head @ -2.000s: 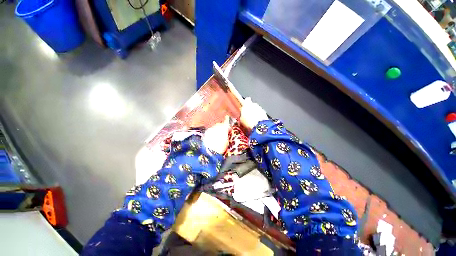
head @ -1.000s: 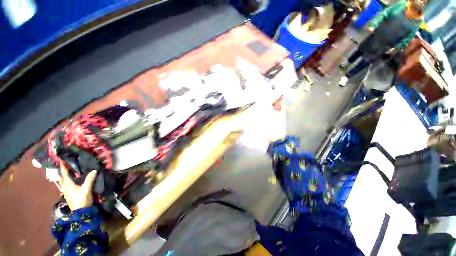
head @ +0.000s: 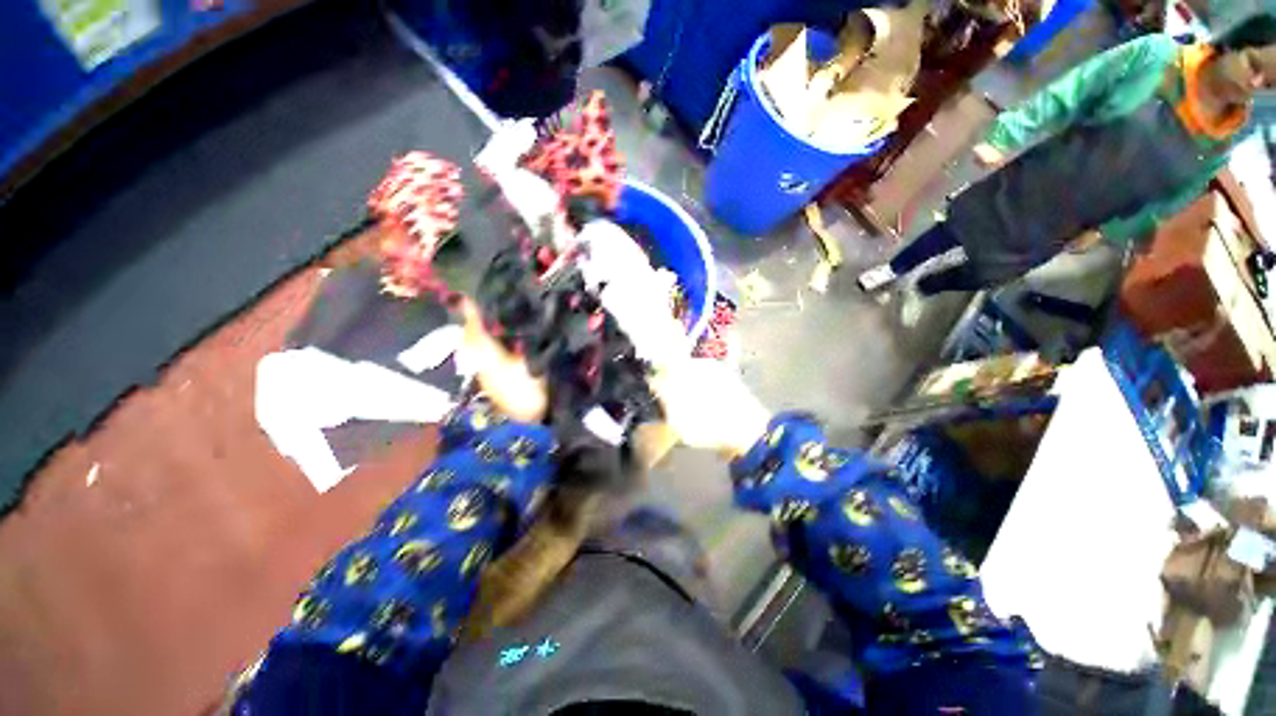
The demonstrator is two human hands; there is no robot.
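My left hand (head: pixel 504 378) and my right hand (head: pixel 700 406) hold a large loose bunch of scrap (head: pixel 553 315) between them, at the end of the board. The bunch is black, white and red-pink leopard print, blurred, with long bits sticking out at the top. My left fingers lie along its left side. My right hand is bright and washed out, and its fingers are hard to tell from the white scrap. A blue round scrap bin (head: pixel 686 252) stands just beyond the bunch and is partly hidden by it. White offcuts (head: pixel 301 399) lie on the red-brown cutting board (head: pixel 168 462) at left.
Dark grey sheet (head: pixel 238 182) lies along the press at upper left. A second blue bin (head: pixel 770 175) with brown paper stands farther back. A person (head: pixel 1078 182) in green sleeves is at upper right. A white table (head: pixel 1085 518) is at right, beside boxes.
The view has shifted towards the bins. My left hand has lifted scrap from the board, and my right hand has come in to the bunch. The heap on the board is largely gone.
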